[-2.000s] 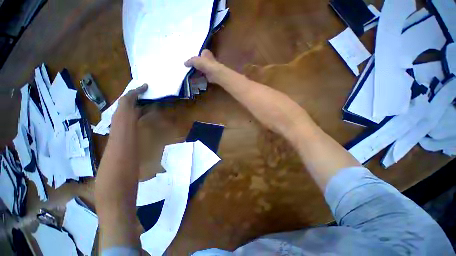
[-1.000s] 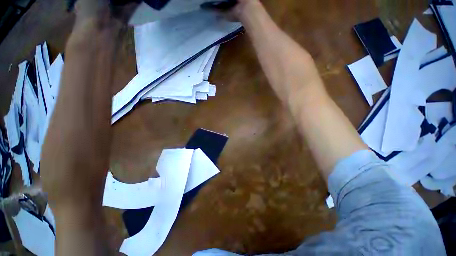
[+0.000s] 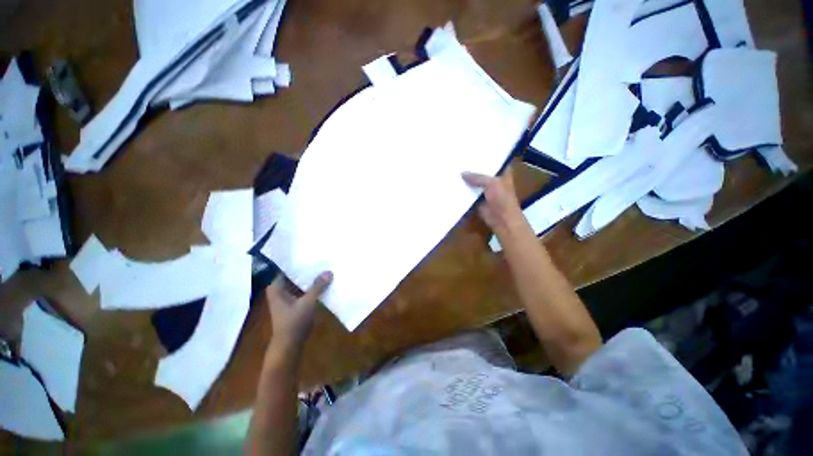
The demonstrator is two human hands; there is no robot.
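Note:
A large white domed paper pattern piece (image 3: 401, 187) lies over dark cloth, whose edge shows along its curved upper left side. My left hand (image 3: 299, 307) grips its lower left corner, thumb on top and fingers hidden underneath. My right hand (image 3: 495, 198) grips its right edge, thumb on top. The piece is tilted, with small white and dark tabs at its top and left corner. Whether it touches the table cannot be told. Curved white strips (image 3: 227, 294) over dark cloth lie just left of my left hand.
A stack of white pieces with dark layers (image 3: 201, 44) lies at the upper left. A heap of white and dark cut pieces (image 3: 615, 98) lies at the right. More pieces (image 3: 53, 347) and a metal block (image 3: 68, 91) lie at the left. The wooden table's (image 3: 615, 278) edge curves near my body.
My hands have come back from the far side toward my body, now with the large domed piece between them. The view has shifted, and the stack stays at the upper left.

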